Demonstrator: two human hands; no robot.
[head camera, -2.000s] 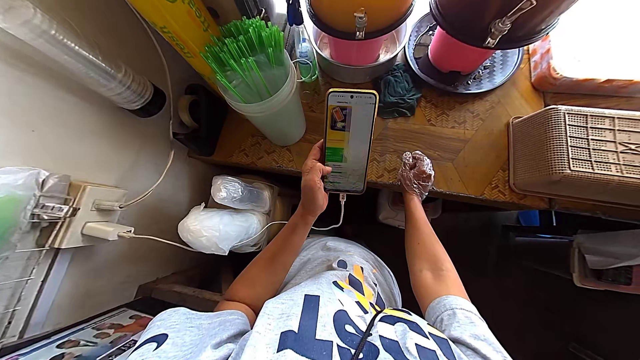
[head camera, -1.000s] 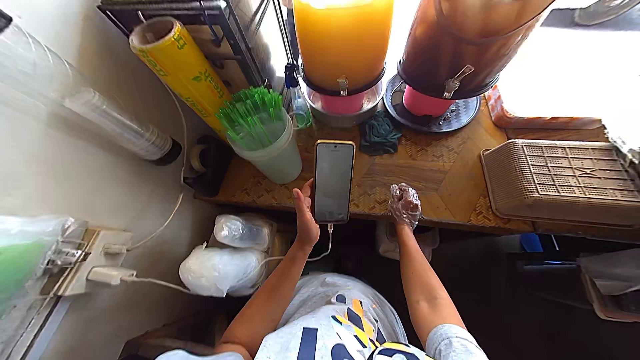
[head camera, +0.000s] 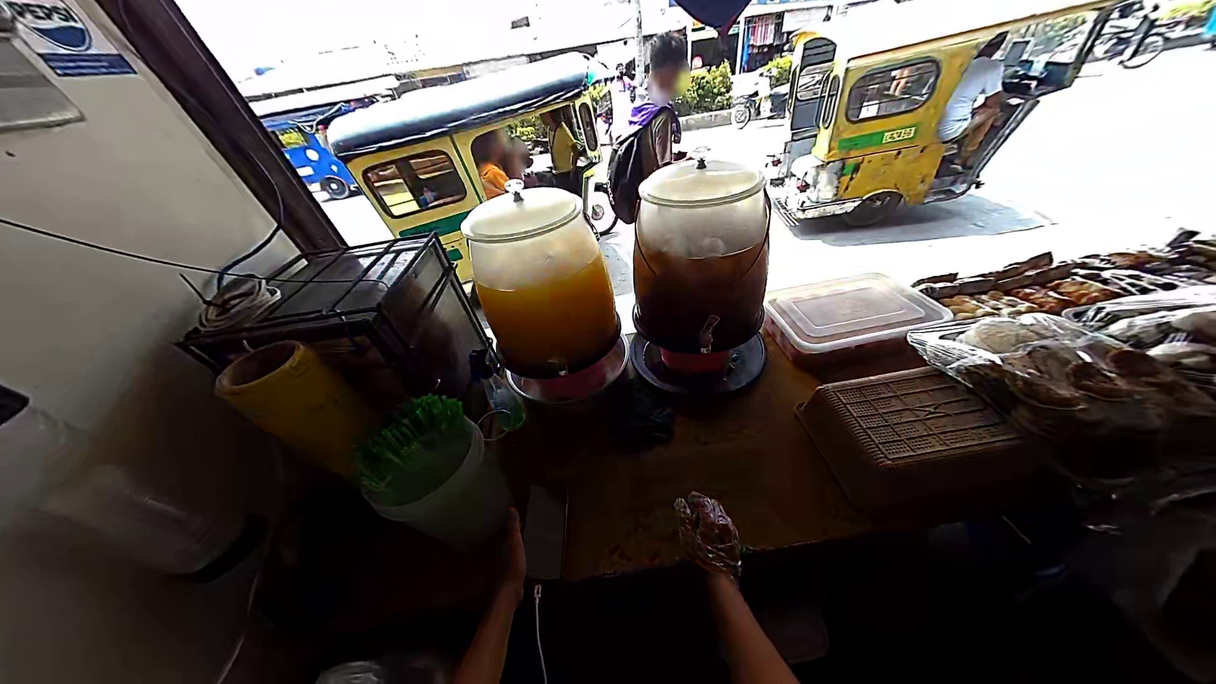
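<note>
My left hand (head camera: 514, 556) is at the right side of a white bucket (head camera: 446, 489) of green straws (head camera: 410, 446), next to a smartphone (head camera: 546, 532) at the counter's front edge. Whether its fingers touch either one is too dark to tell. A white cable (head camera: 540, 617) hangs below the phone. My right hand (head camera: 708, 534), in a clear plastic glove, rests at the edge of the wooden counter (head camera: 627, 513) with its fingers loosely bent; its palm is hidden. Behind stand two drink dispensers, one with orange liquid (head camera: 546, 304), one with dark brown liquid (head camera: 700, 285).
To the right are a plastic basket (head camera: 893, 418), a lidded container (head camera: 850, 313) and plastic-wrapped food (head camera: 1054, 351). A yellow roll (head camera: 294, 399) and a black metal rack (head camera: 370, 294) stand left. Outside are a person with a backpack (head camera: 632, 176) and yellow tricycles (head camera: 864, 123).
The view has tilted up towards the street. The phone, upright in front of my left hand before, now appears low and dark at the counter's edge, and my left hand is beside the straw bucket.
</note>
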